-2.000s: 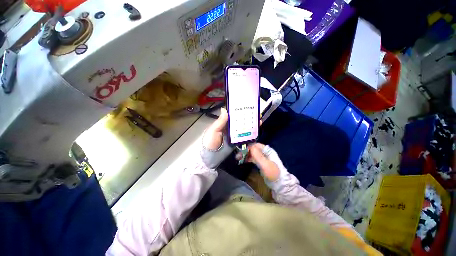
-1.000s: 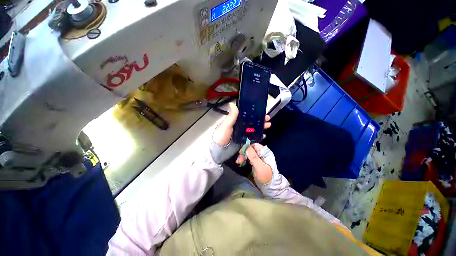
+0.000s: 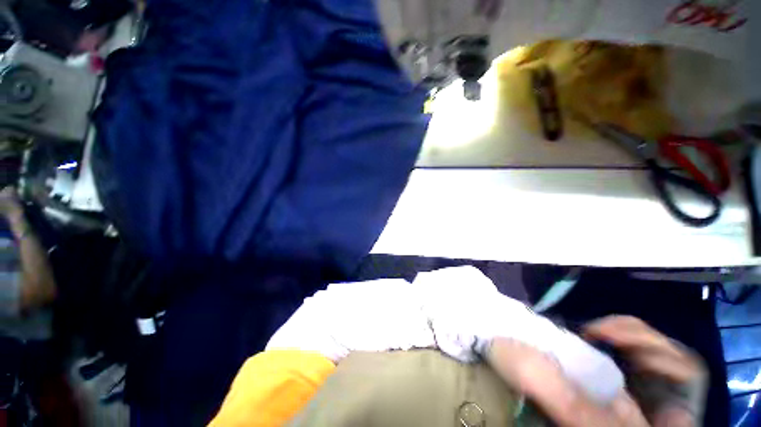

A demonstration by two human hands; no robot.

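Note:
A large navy blue cloth (image 3: 250, 142) lies loosely bunched left of the needle area (image 3: 471, 75) and hangs over the table's front edge. My left hand (image 3: 542, 379) is low in the picture, blurred, past the pale sleeve cover. My right hand (image 3: 667, 367) is to its right, also blurred, with fingers bent. I cannot tell whether either holds anything. A bit of green shows below my left hand. A dark slab (image 3: 754, 196), which looks like the smartphone, lies on the table at the right rim, cut off.
Thread snips (image 3: 546, 104) lie by a yellow cloth heap (image 3: 626, 79) under the machine arm. Red-and-black-handled shears (image 3: 697, 179) lie right of them on the white table (image 3: 542, 213). A blue crate (image 3: 743, 334) is at right. Another person's arm (image 3: 32, 258) shows at far left.
The view has swung left, bringing the navy cloth and needle area in. The phone is out of my hands, which have come apart and lie lower, near my body.

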